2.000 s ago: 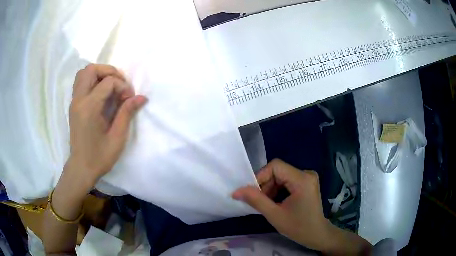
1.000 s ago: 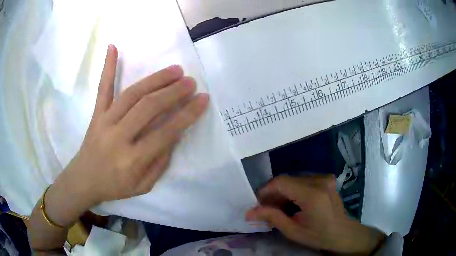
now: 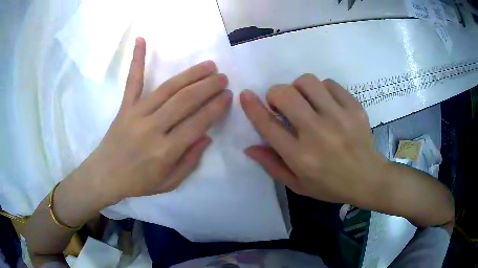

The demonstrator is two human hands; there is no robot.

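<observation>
The white fabric piece [image 3: 230, 209] covers the left of the table and hangs over the front edge toward my lap. My left hand [image 3: 162, 131] lies flat on the cloth, fingers spread and palm down. My right hand [image 3: 319, 136] is at the cloth's right edge, index finger and thumb apart on the fabric. Its other fingers are curled, and what is beneath them is hidden. The two hands' fingertips are close together but apart.
The printed ruler tape [image 3: 419, 82] runs along the white table's front edge. Paper labels [image 3: 432, 15] lie at the upper right. A white strip with a tan tag [image 3: 409, 150] is at the lower right. White scraps [image 3: 97, 255] are at the lower left.
My right hand has let go of the cloth's lower right corner and moved up onto its edge beside my left hand. My left hand went from pinching the cloth to lying flat.
</observation>
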